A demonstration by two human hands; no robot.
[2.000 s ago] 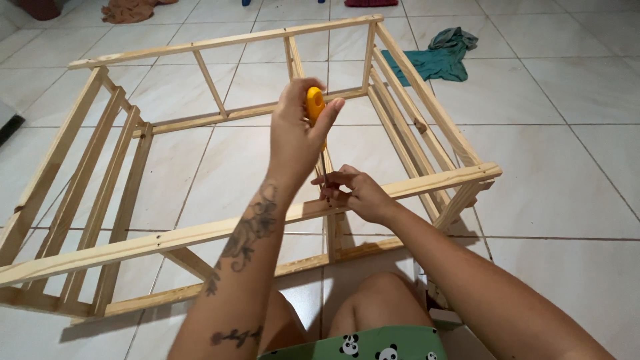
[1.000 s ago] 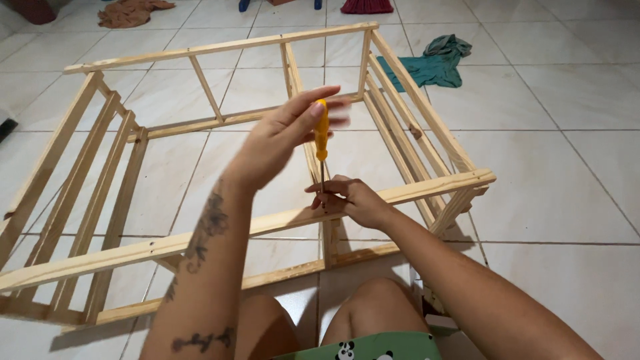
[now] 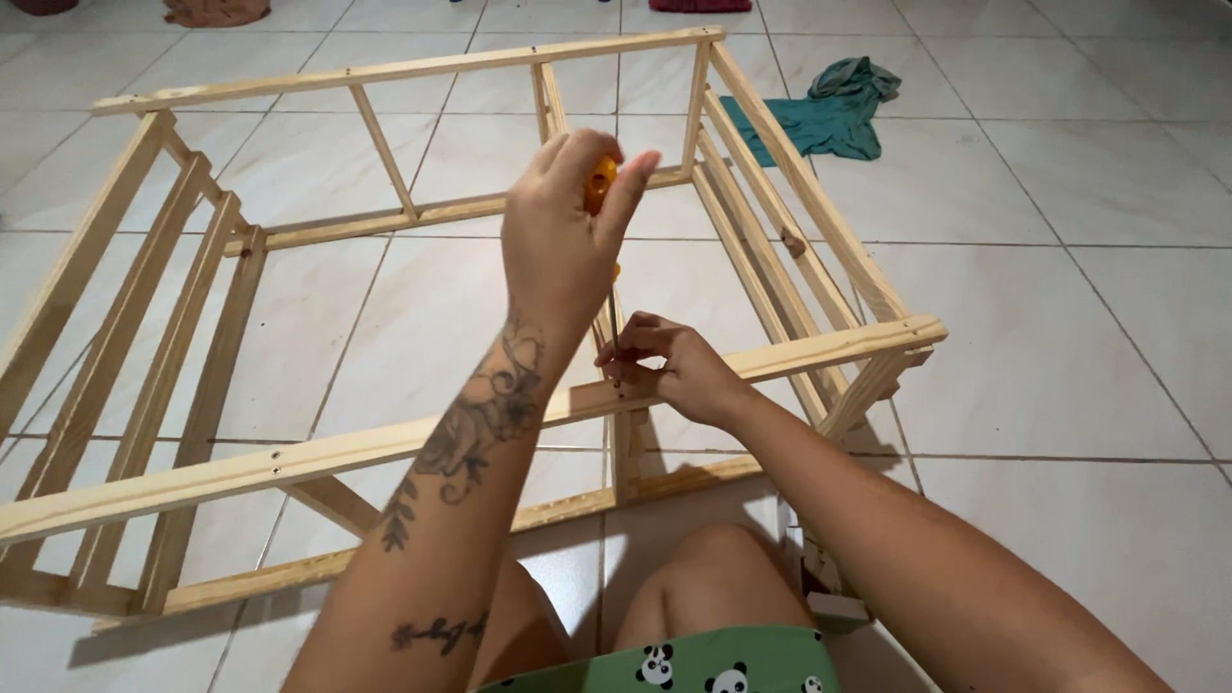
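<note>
My left hand [image 3: 568,212] is wrapped around the yellow-orange handle of a screwdriver [image 3: 600,183], whose shaft points down to the near top rail [image 3: 404,438] of a wooden slatted frame. Beside the tip, the fingers of my right hand [image 3: 674,366] pinch around the lower shaft, close to a screw point [image 3: 619,385] on the rail, above an upright. Whether a screw stands under the tip is hard to tell. Pairs of screw heads [image 3: 276,462] show farther left along this rail. The pale wooden frame lies on its side, with slats at both ends.
A teal cloth [image 3: 818,120] lies on the tiled floor [image 3: 1039,356] behind the frame's right end. A brown cloth [image 3: 217,10] is at the far left and a dark red item [image 3: 700,5] at the far edge. A small box [image 3: 837,608] sits beside my right knee.
My left hand was loosely open beside the screwdriver handle one second ago; now its fingers are closed around it. My right hand has stayed at the shaft's lower end.
</note>
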